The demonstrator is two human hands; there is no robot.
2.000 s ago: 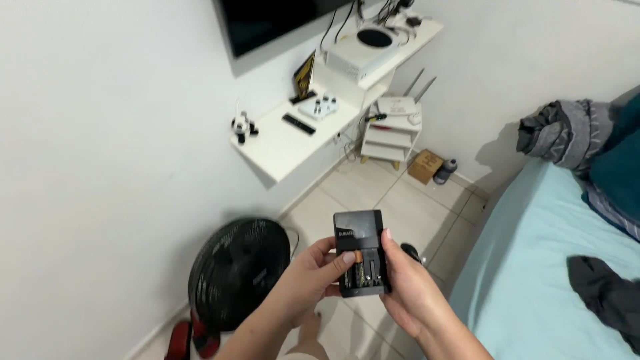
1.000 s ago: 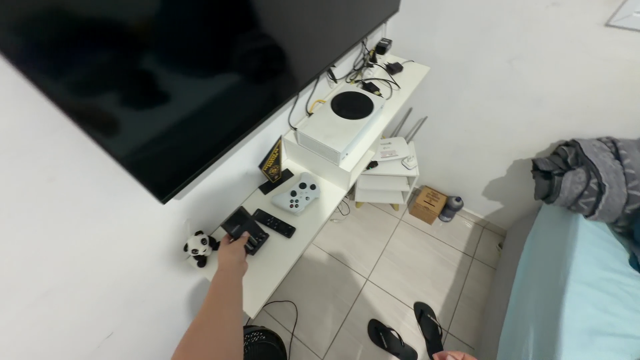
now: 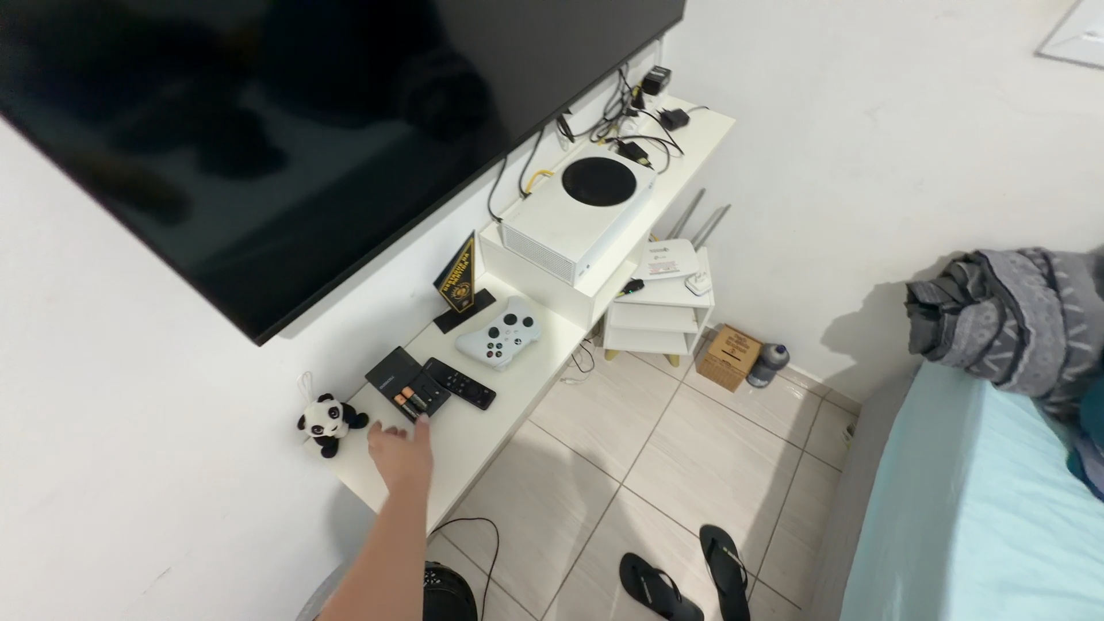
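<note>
My left hand [image 3: 402,453] reaches over the white wall shelf [image 3: 457,448], its fingers apart and holding nothing. The fingertips are at the near edge of a black battery charger [image 3: 407,384]; whether they touch it I cannot tell. Batteries [image 3: 411,401] with copper-coloured ends sit in the charger. A black remote control [image 3: 461,383] lies close against the charger's right side, and a white game controller [image 3: 500,333] rests beyond it. Left of the charger sits a small panda figure [image 3: 329,421]. My right hand is out of view.
A large television [image 3: 345,129] overhangs the shelf. Farther along are a black and yellow plaque [image 3: 457,274], a white game console [image 3: 580,211] and tangled cables. Below stand a small white rack [image 3: 655,317] and a cardboard box [image 3: 729,356]. Flip-flops [image 3: 660,588] lie on the tiles; a bed [image 3: 975,492] is at right.
The charger was in both hands at first, then under my left hand on the shelf. My left hand has since let go and drawn back slightly. The view has swung toward the shelf.
</note>
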